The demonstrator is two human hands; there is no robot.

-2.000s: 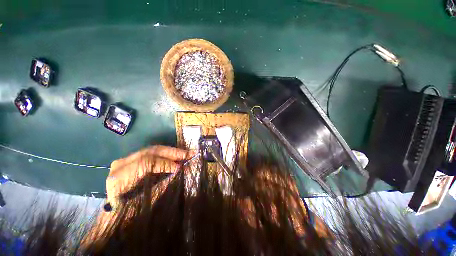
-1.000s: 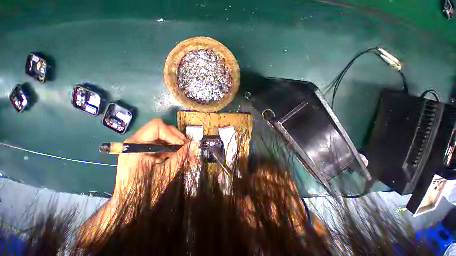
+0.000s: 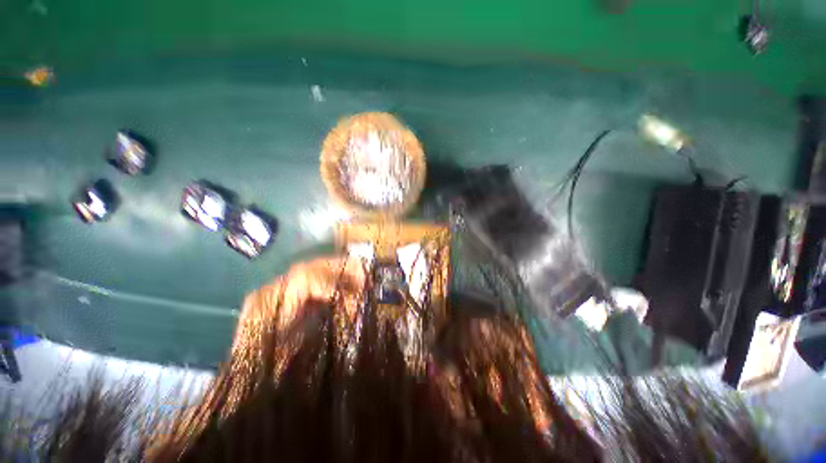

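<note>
The picture is blurred. A small black electronic unit [image 3: 389, 279] sits between white strips on the tan fixture [image 3: 394, 233]. My left hand [image 3: 288, 303] is bent beside the fixture's left, fingertips near the unit. A pale solder wire [image 3: 168, 301] runs to it from the left; the pen-shaped solder wire holder seen in its grip earlier is not clear now. My right hand [image 3: 494, 348] is right of the fixture, largely behind hanging hair. A thin tool, apparently the soldering iron [image 3: 413, 306], reaches from its side towards the unit; the grip itself is hidden.
A round tan bowl [image 3: 334, 167] of silvery shavings stands behind the fixture. Several loose units [image 3: 249, 230] lie at left. A tilted black fan [image 3: 512, 222] and white crumpled tissue [image 3: 628, 304] are right, then a black box [image 3: 675, 262] and cable connector [image 3: 662, 133]. Hair covers the lower middle.
The view has shifted and blurred, showing more green belt at the top; bench things appear lower. The dark holder across my left hand no longer shows clearly. My hands stay around the fixture.
</note>
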